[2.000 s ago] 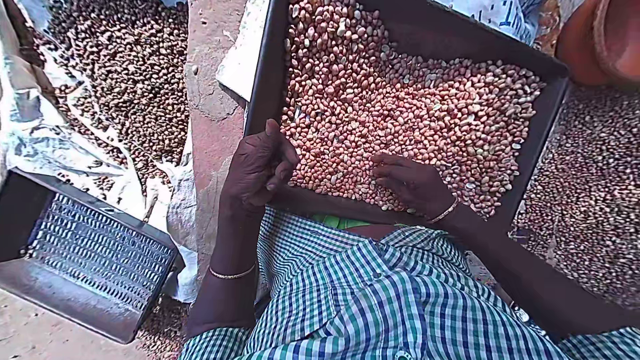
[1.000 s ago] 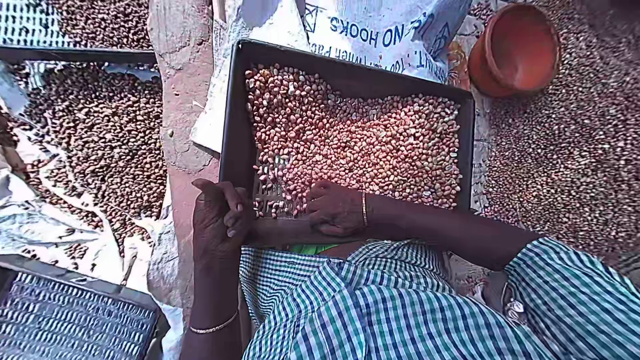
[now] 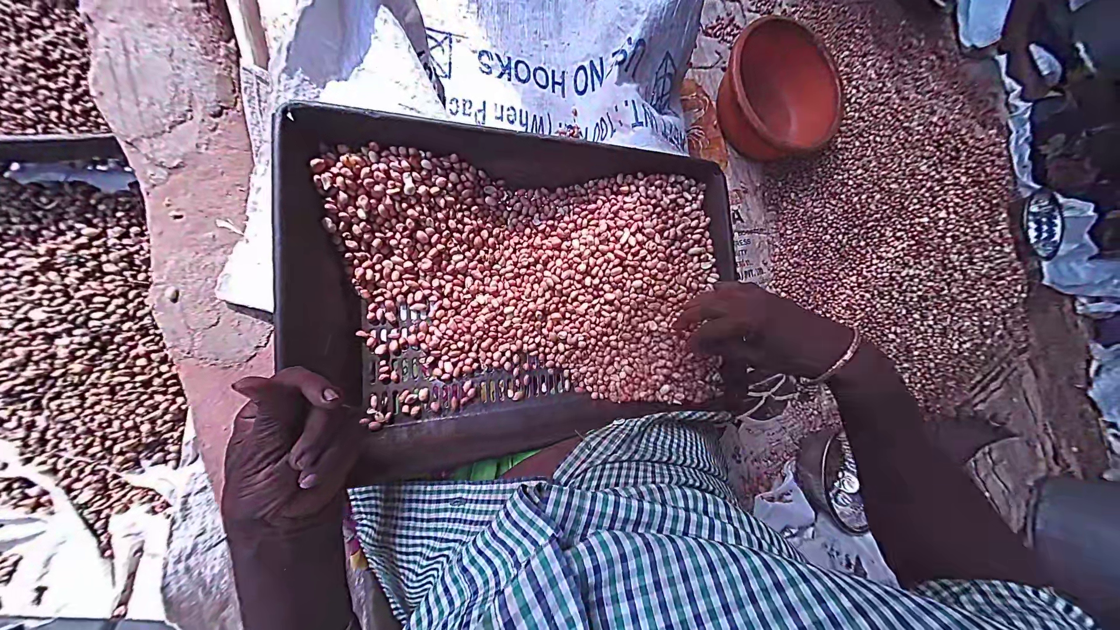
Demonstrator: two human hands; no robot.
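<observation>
A dark plastic tray with a slotted bottom rests at my lap, holding a layer of reddish-pink shelled nuts or seeds, likely peanuts. Its slots show at the near left, where only a few kernels lie. My left hand is at the tray's near left corner, fingers curled; whether it grips the rim I cannot tell. At the right side, my right hand has its fingertips on the kernels beside the tray wall, palm down and fingers bent. Whether it holds any kernels is hidden.
Beyond the tray lies a white woven sack with printing. A reddish-brown bowl stands at upper right beside a wide spread of kernels. Darker kernels lie at left past a stone ledge. A metal vessel is near my right forearm.
My right hand has moved from the near left part of the tray to its right side. More slots show at the near left than two seconds ago. My left hand stays by the left corner.
</observation>
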